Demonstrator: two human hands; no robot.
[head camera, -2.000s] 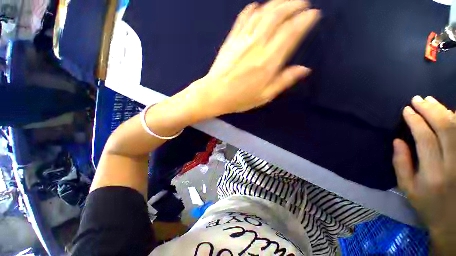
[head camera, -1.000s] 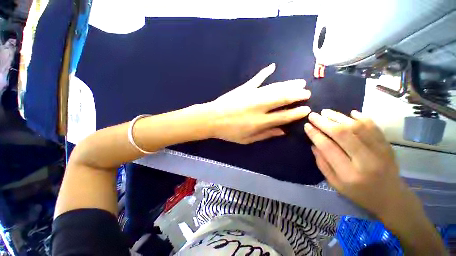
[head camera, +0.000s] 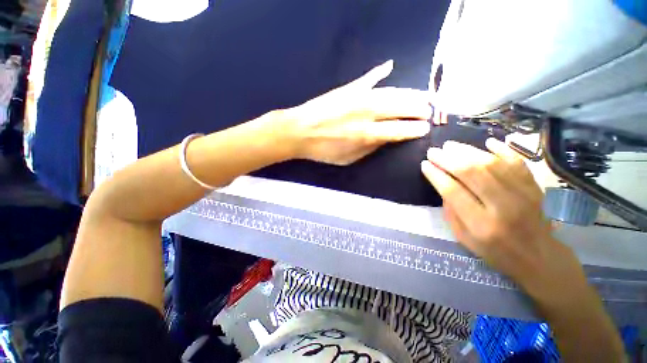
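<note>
A dark navy garment panel lies flat on the white sewing machine table. My left hand lies flat on the panel, fingers pointing right, fingertips just left of the presser foot. My right hand rests with bent fingertips on the panel's near right part, just below the presser foot. The needle is too small to make out. The sewing machine head stands at the upper right, over the panel's right edge.
Navy cut pieces lie at the far left beside a brown edge. A ruler-marked grey table edge runs in front. A black curved bar and grey ribbed knob are at right. A blue crate is below the table.
Since one second ago, the panel and both hands have moved up in the picture, away from the front edge. The ruler markings now show. Earlier, my left hand was raised and blurred, apart from my right.
</note>
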